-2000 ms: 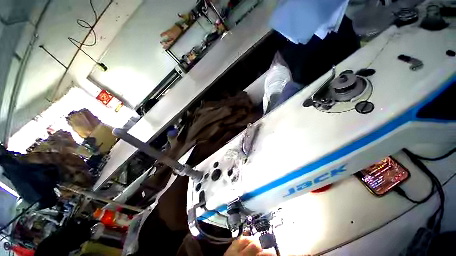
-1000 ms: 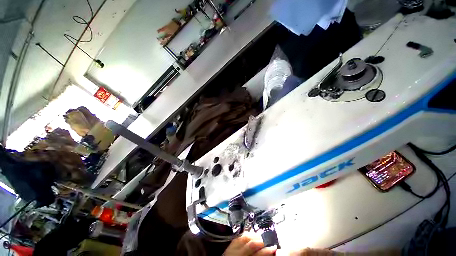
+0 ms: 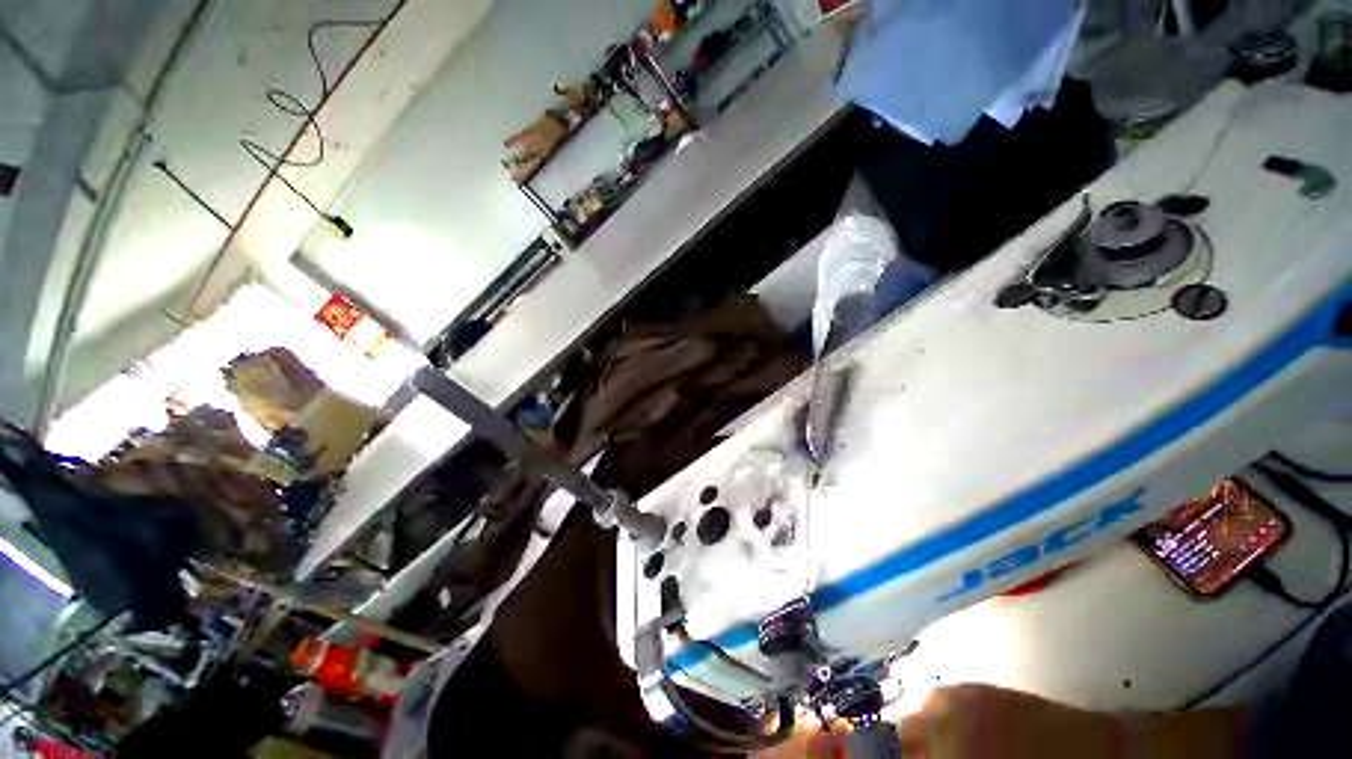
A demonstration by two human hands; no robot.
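Note:
The white sewing machine head (image 3: pixel 949 430) with a blue stripe crosses the view diagonally. Its presser foot and needle parts (image 3: pixel 853 694) are at the lower end, by a bright glow. Dark brown cloth (image 3: pixel 519 653) lies to the left of the head and runs off the bottom edge. A small patch of my left hand (image 3: pixel 801 736) shows at the bottom edge beside the needle parts, mostly hidden and cut off. My right hand (image 3: pixel 979 724) and forearm show along the bottom edge, right of the needle, blurred by glare; the fingers cannot be made out.
A lit phone (image 3: pixel 1219 537) with black cables lies under the machine arm. More brown cloth (image 3: pixel 690 386) is heaped behind the head. A long pale table (image 3: pixel 593 297) runs behind it. Light blue cloth (image 3: pixel 964 60) hangs at the top. An orange-red object (image 3: pixel 349 667) stands among clutter at left.
The view has shifted, so the machine sits further right and lower. My right forearm has come in along the bottom edge. Less of my left hand's fingers shows.

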